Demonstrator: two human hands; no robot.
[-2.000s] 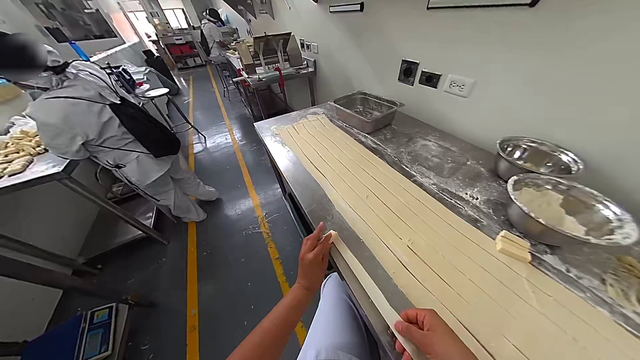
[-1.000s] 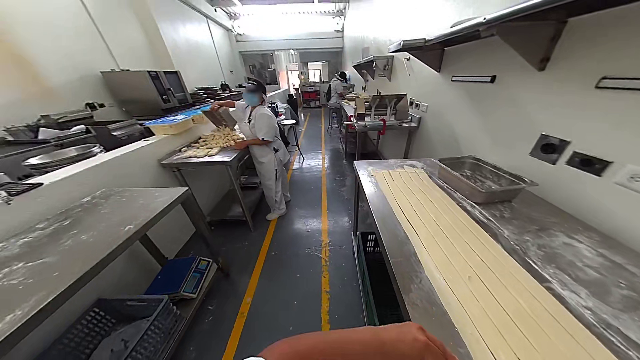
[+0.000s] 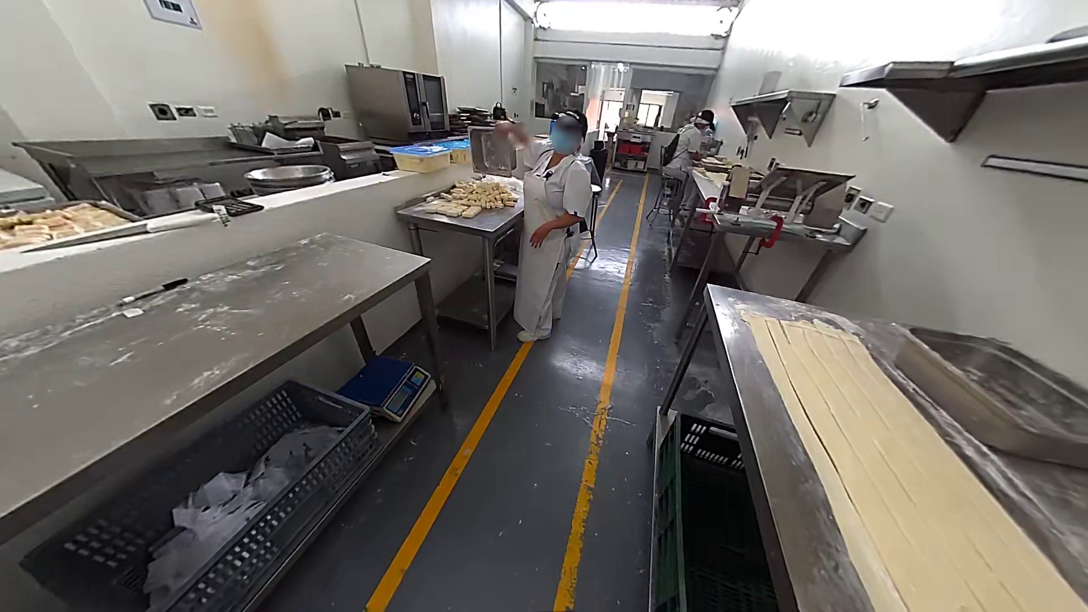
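Note:
Neither of my hands shows in the head view now, so what they hold or touch is hidden. Long strips of rolled dough (image 3: 875, 450) lie side by side on the floured steel worktable (image 3: 752, 374) at the right. Beside them, against the wall side, stands a rectangular metal pan (image 3: 994, 399) dusted with flour.
A co-worker (image 3: 552, 221) stands by a steel table (image 3: 489, 223) with dough pieces (image 3: 476, 197). At left are another steel table (image 3: 255, 314), a dark plastic crate (image 3: 280, 484) with crumpled plastic, and a blue scale (image 3: 387, 387). A green crate (image 3: 714, 527) sits under the dough table.
Both hands, earlier at a dough strip along the table edge, have left the view. The view has swung left toward the aisle. The co-worker now faces this way with an arm raised.

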